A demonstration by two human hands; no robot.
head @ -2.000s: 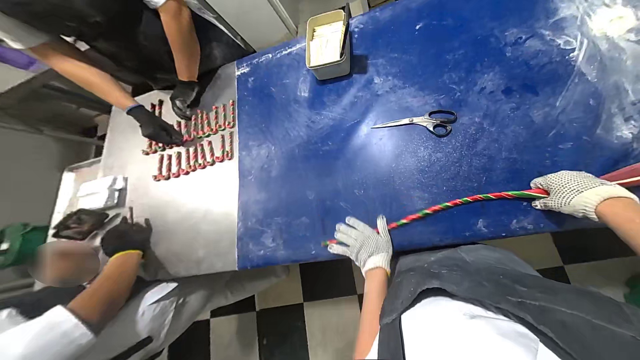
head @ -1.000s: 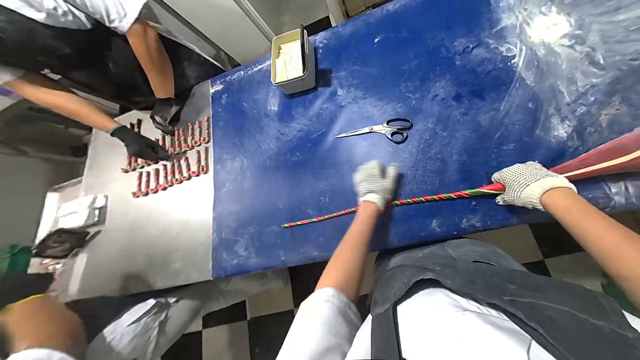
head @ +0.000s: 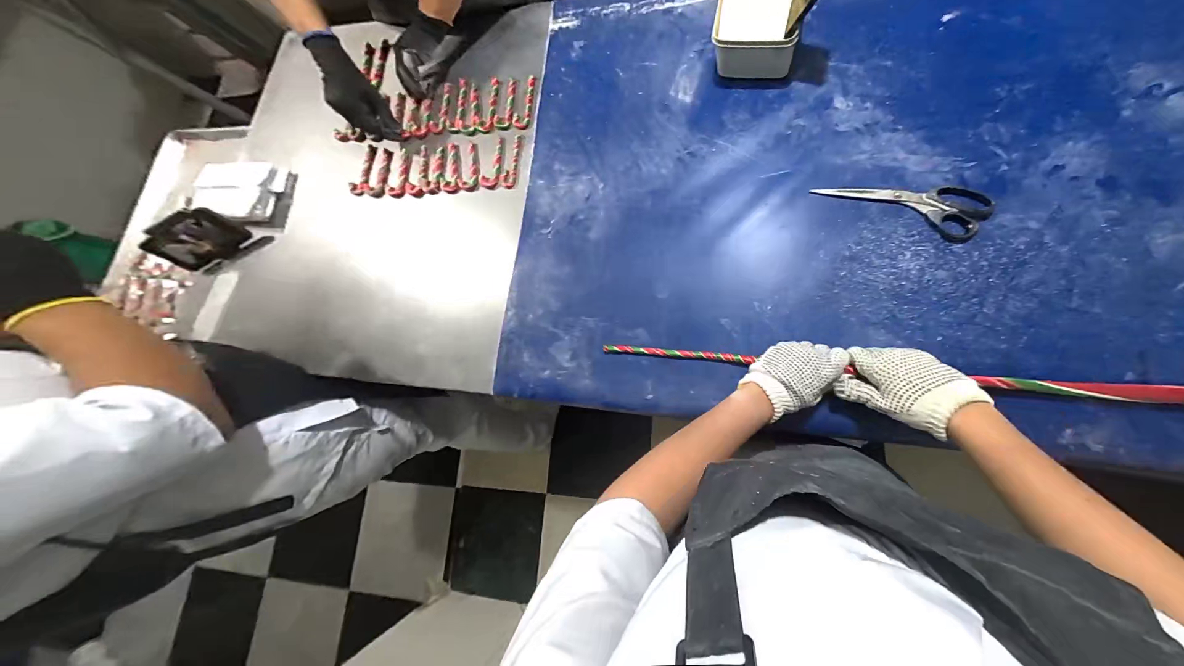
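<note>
A twisted red, green and white candy rope [head: 680,353] lies along the near edge of the blue table, thin at its left end and thicker, less twisted, at the right. Both my hands wear white dotted knit gloves and meet on the rope. My left hand [head: 797,375] is closed around it, the thin end sticking out to the left. Touching it, my right hand [head: 906,384] also grips the rope, its thicker part running out to the right. Black-handled scissors [head: 925,202] lie beyond my hands on the blue surface [head: 647,259].
Candy canes [head: 439,171] lie in rows on the metal tabletop [head: 398,277] at left, where a person's black-gloved hands [head: 356,97] work. Another person stands at the near left. A box [head: 754,57] is at the far edge; a tray [head: 153,185] sits far left.
My right hand has come in from farther right along the rope to meet my left hand, which was spread open two seconds ago. The view has shifted.
</note>
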